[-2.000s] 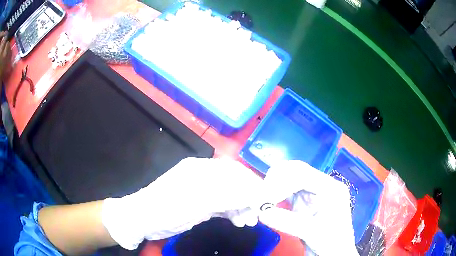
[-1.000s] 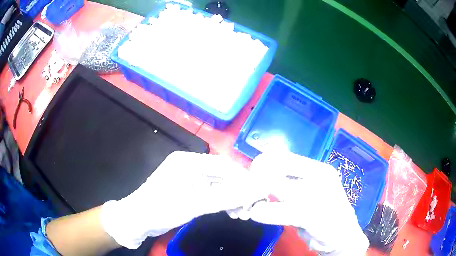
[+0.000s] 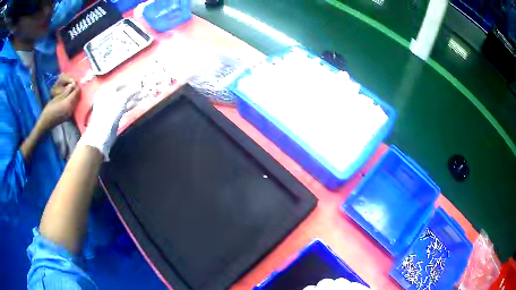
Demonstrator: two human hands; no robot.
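My left hand [image 3: 107,116], in a white glove, reaches out past the far left corner of the black tray [image 3: 198,192]. It is over the table beside small loose white parts [image 3: 158,79]. Glare hides its fingertips, so I cannot tell if it holds anything. Only a white strip of my right hand [image 3: 338,284] shows at the bottom edge, over the small blue bin with dark contents [image 3: 308,269]; its fingers are mostly cut off. A tiny white speck lies on the tray near its right side.
A large blue bin [image 3: 288,139] heaped with white parts stands beyond the tray. Right of it are an empty-looking blue bin [image 3: 390,198], a blue bin of metal pins [image 3: 424,260] and a clear bag [image 3: 480,261]. A metal tray [image 3: 119,46] and a person's hands [image 3: 65,99] are at left.
My left hand has left my right hand and moved far left across the tray. My right hand has dropped to the bottom edge. The view has swung left.
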